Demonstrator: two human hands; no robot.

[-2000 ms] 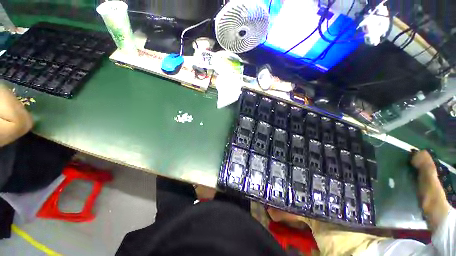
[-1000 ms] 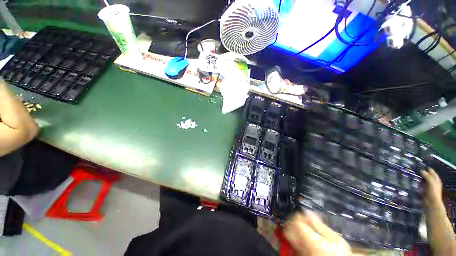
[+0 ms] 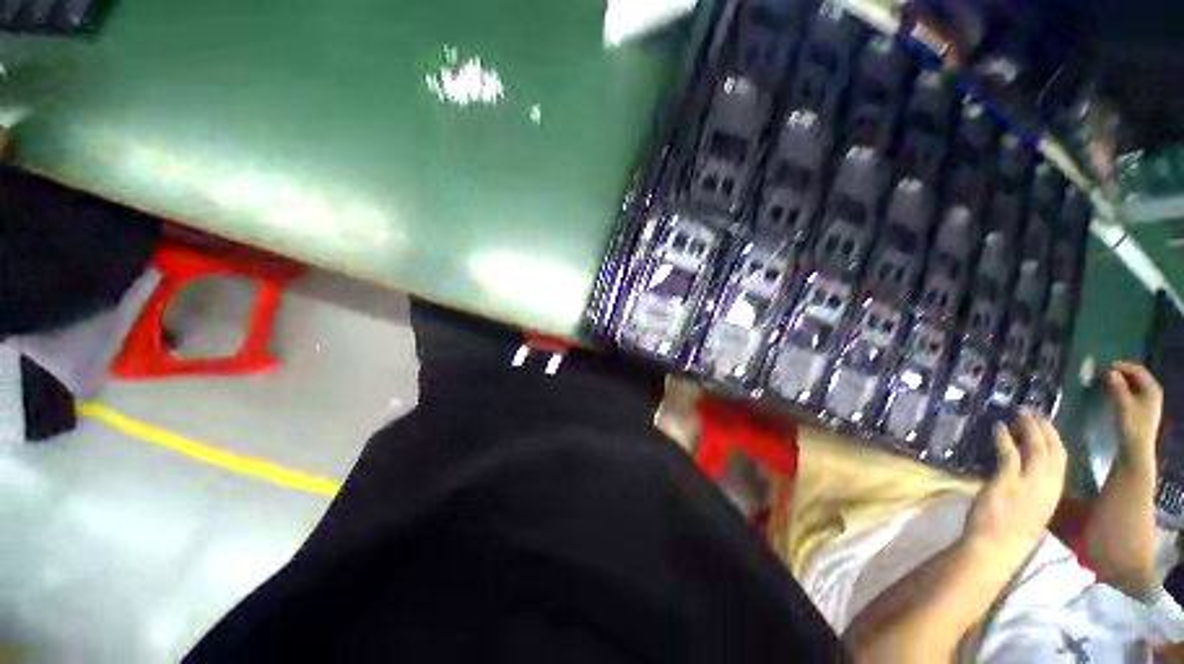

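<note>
Neither of my hands is in view. A black blister tray lies at the right of the green bench, slightly tilted in view. Its pockets hold dark phone housings in rows, with bright glare on the front ones. A small loose pile of white inserts lies on the green mat to the left of the tray, with one piece a little apart.
At the right, a person in a white top has one hand at the tray's front right corner and the other beyond it. Red stools stand below the bench edge. A yellow floor line runs at the left.
The view has tipped downward, so the fan and cup are out of frame. The blurred tray that the person on the right held over this one now appears settled in place. My hands remain unseen.
</note>
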